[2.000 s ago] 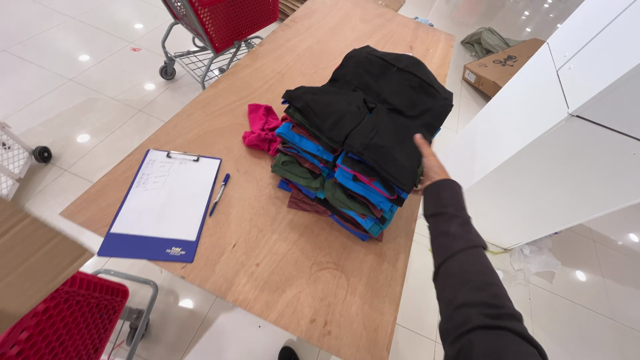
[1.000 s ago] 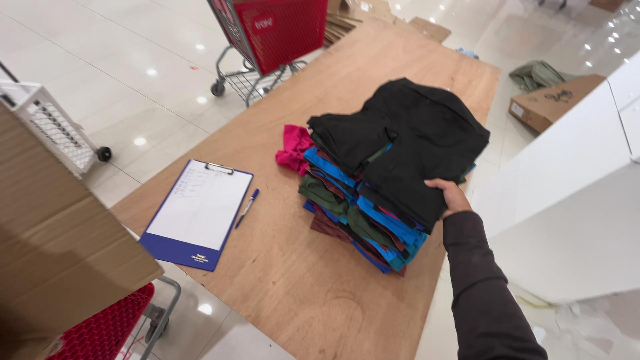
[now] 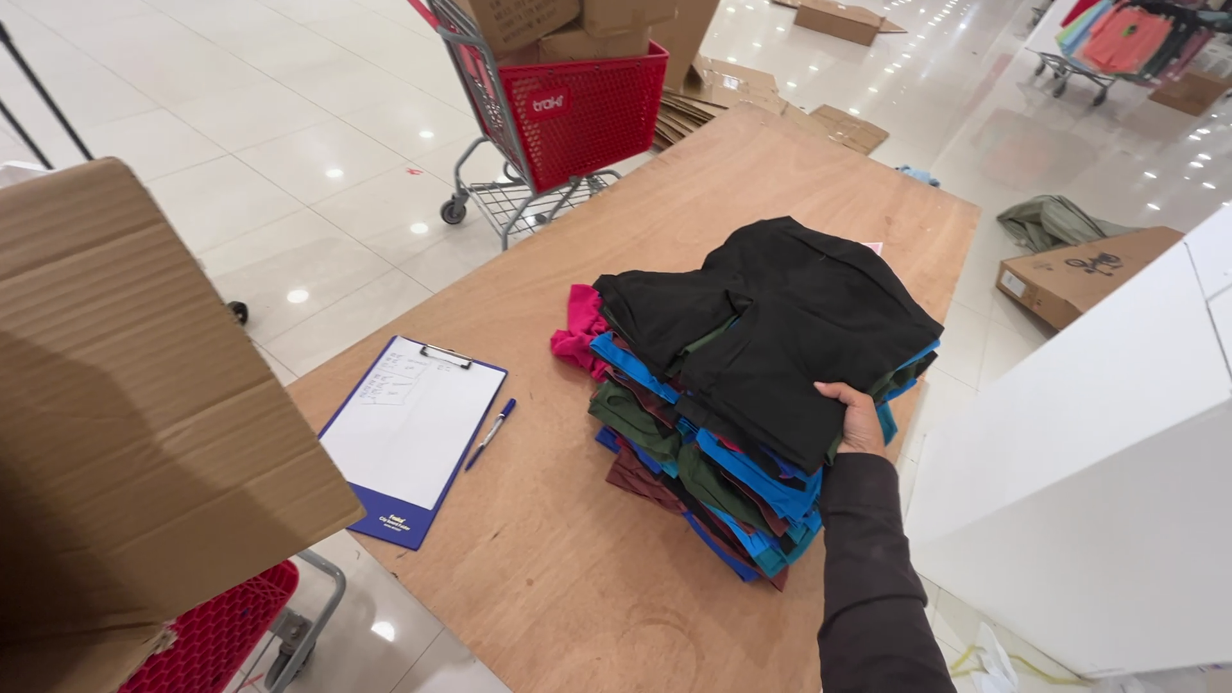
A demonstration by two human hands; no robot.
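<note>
A tall stack of folded shorts point(image 3: 731, 491) in blue, green, maroon and black stands on a plywood table point(image 3: 539, 587). Black shorts point(image 3: 770, 318) lie spread over its top. My right hand point(image 3: 857, 419) grips the right edge of the stack near the top, thumb over the black fabric and fingers hidden among the layers. A crumpled pink garment point(image 3: 580, 332) sticks out at the stack's left side. To the left lie a blue clipboard point(image 3: 393, 510) with a paper bearing handwriting and a pen point(image 3: 491, 433). My left hand is out of view.
An open cardboard box point(image 3: 173, 385) rises at the left above a red shopping cart point(image 3: 226, 626). Another red cart point(image 3: 587, 115) with boxes stands beyond the table. Flattened cardboard point(image 3: 736, 82) lies on the floor behind. At the right are a white panel point(image 3: 1078, 462) and a cardboard box point(image 3: 1088, 274).
My right hand has moved from beside the stack's right edge onto it, its thumb over the black shorts. The cardboard box at left fills more of the view, which has shifted.
</note>
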